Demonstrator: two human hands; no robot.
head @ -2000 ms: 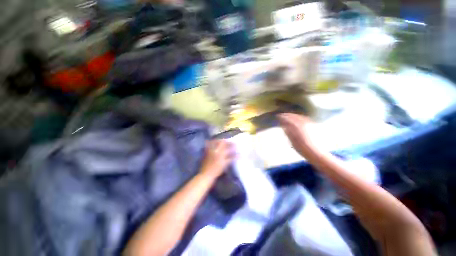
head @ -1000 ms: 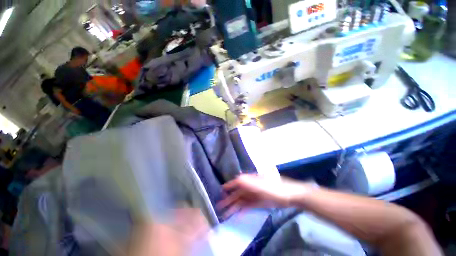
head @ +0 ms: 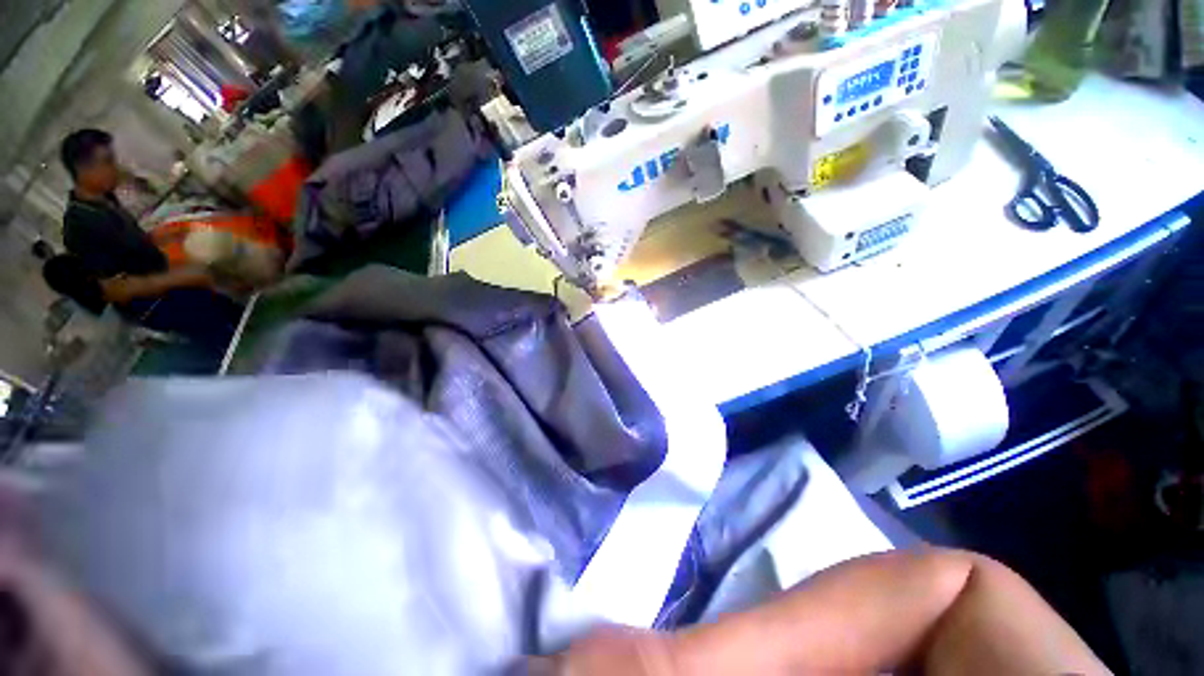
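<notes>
Dark grey curtain fabric (head: 508, 363) lies in folds left of the white sewing machine (head: 739, 159). A white heading tape (head: 680, 462) curves from under the needle area down over the table edge toward my lap. A pale silvery part of the cloth (head: 291, 502) is spread large and blurred in front of me. My right hand (head: 614, 654) is at the bottom edge, cut off and partly hidden by the cloth; its grip cannot be seen. A blurred skin-toned shape at the lower left edge (head: 40, 608) appears to be my left hand, mostly out of the picture.
Black-handled shears (head: 1050, 192) lie on the table (head: 832, 324) at right. A small dark tool (head: 755, 238) lies under the machine arm. A fat white roll (head: 957, 409) hangs below the front edge. A person (head: 99, 238) is at the far left, beside orange cloth.
Both hands have moved down, from near the needle to the bottom of the picture. The pale cloth has spread across the lower left. More of the white tape shows. The view has shifted.
</notes>
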